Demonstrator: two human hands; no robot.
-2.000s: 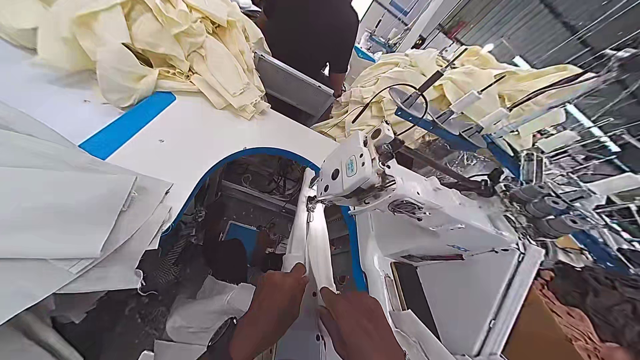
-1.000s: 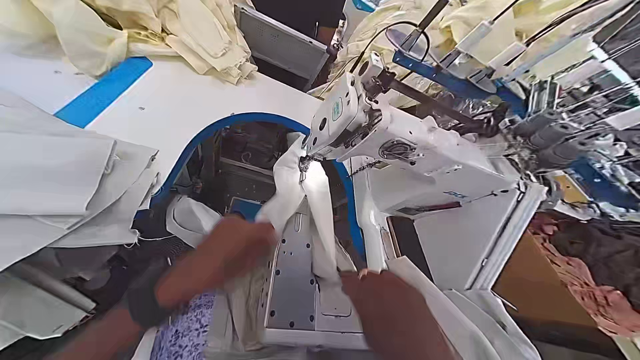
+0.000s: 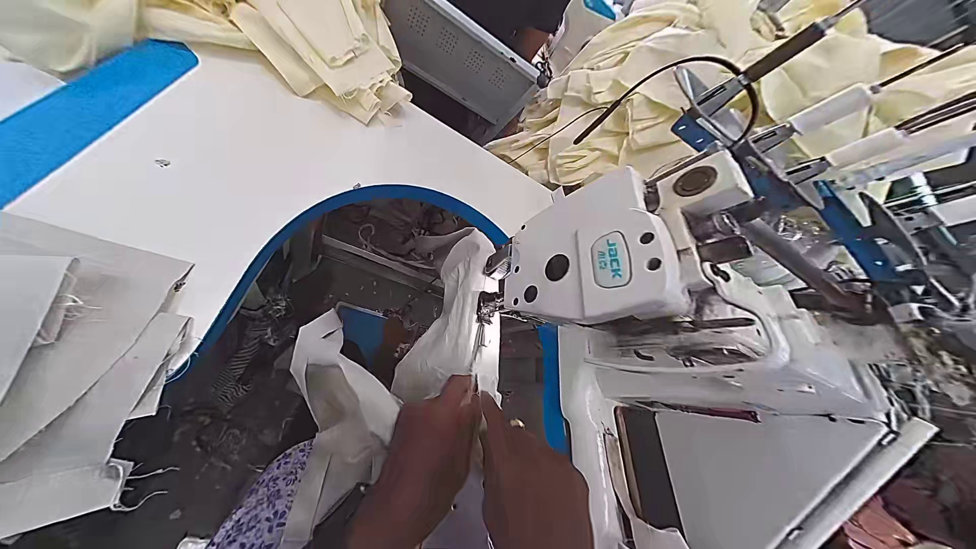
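A white Jack industrial sewing machine (image 3: 602,255) reaches in from the right, its needle and presser foot (image 3: 488,309) over a narrow arm. White fabric (image 3: 450,328) lies under and behind the foot and runs down toward me. Just below the foot, my left hand (image 3: 427,450) pinches the fabric's near edge. My right hand (image 3: 530,473), with a ring on one finger, holds the same fabric close beside it. The two hands nearly touch. More white fabric (image 3: 335,389) hangs down left of my left hand.
The white tabletop (image 3: 252,137) has a blue-edged cutout around the machine arm. White fabric pieces (image 3: 91,343) are stacked at the left. Cream cloth lies in piles at the top left (image 3: 328,53) and top right (image 3: 633,99). Thread stand rods rise at the right. A person is partly visible beyond.
My left hand has moved right and now pinches the fabric close beside my right hand. Both hands are nearer the presser foot than a second ago. The view has moved closer to the machine.
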